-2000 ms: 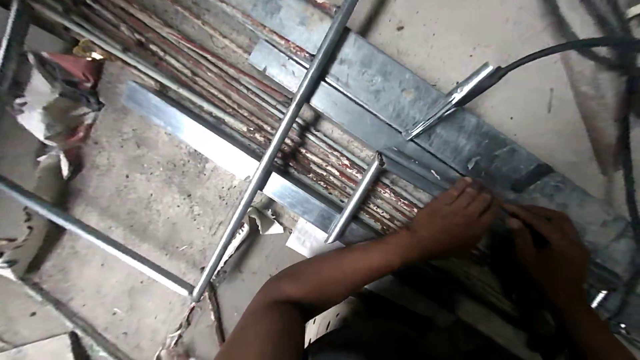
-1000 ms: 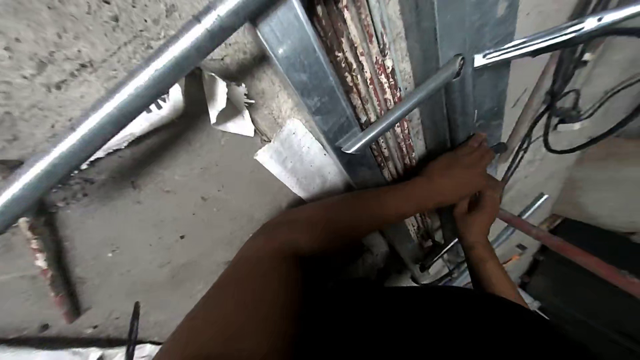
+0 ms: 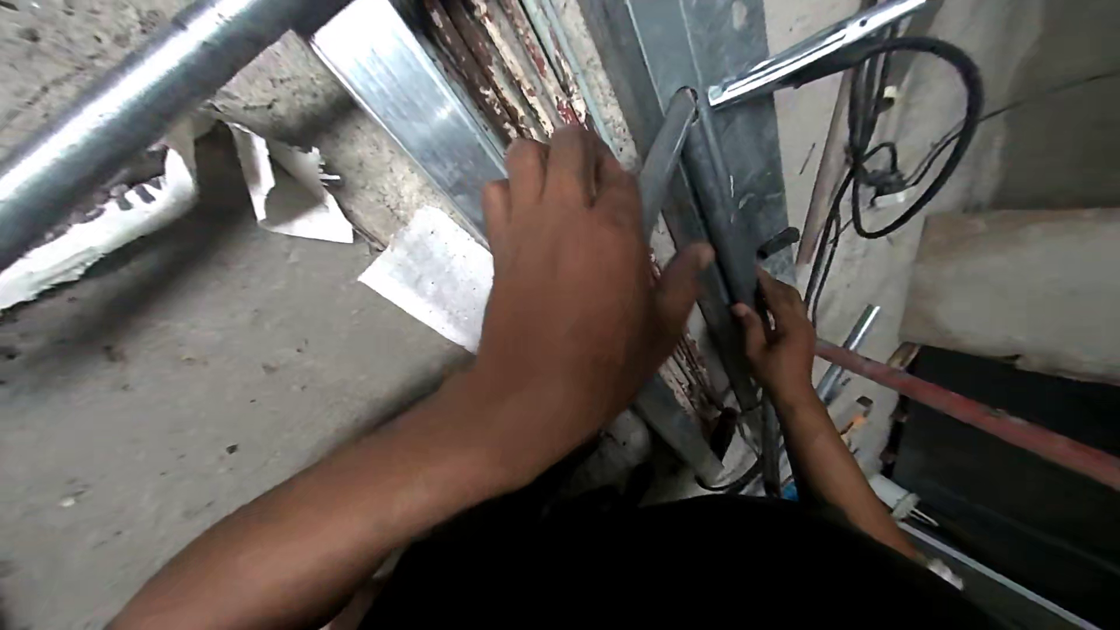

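My left hand [image 3: 569,262] is over a short round metal tube [image 3: 667,149], its fingers bent and its thumb apart. The hand hides the tube's lower end, so a grip on it cannot be made out. To its right my right hand [image 3: 783,337] has its fingers around the lower part of a dark grey metal tube [image 3: 719,201], which lies along flat grey steel bars [image 3: 757,149]. A short black-ended piece [image 3: 779,243] sticks out just above the right hand. The upper ends of the two tubes are close together.
A thick steel pipe [image 3: 114,105] crosses the upper left. A shiny rectangular metal bar [image 3: 420,105] lies beside rusty, paint-flaked rods [image 3: 516,79]. Torn paper [image 3: 289,188] is on the concrete. Right are a bright metal channel [image 3: 814,52], black cable [image 3: 971,105] and a red bar [image 3: 980,411].
My hands were close together on the dark grey metal; now they are apart, the left hand over the short tube. That tube lies at a steeper angle. The view has turned and come closer.
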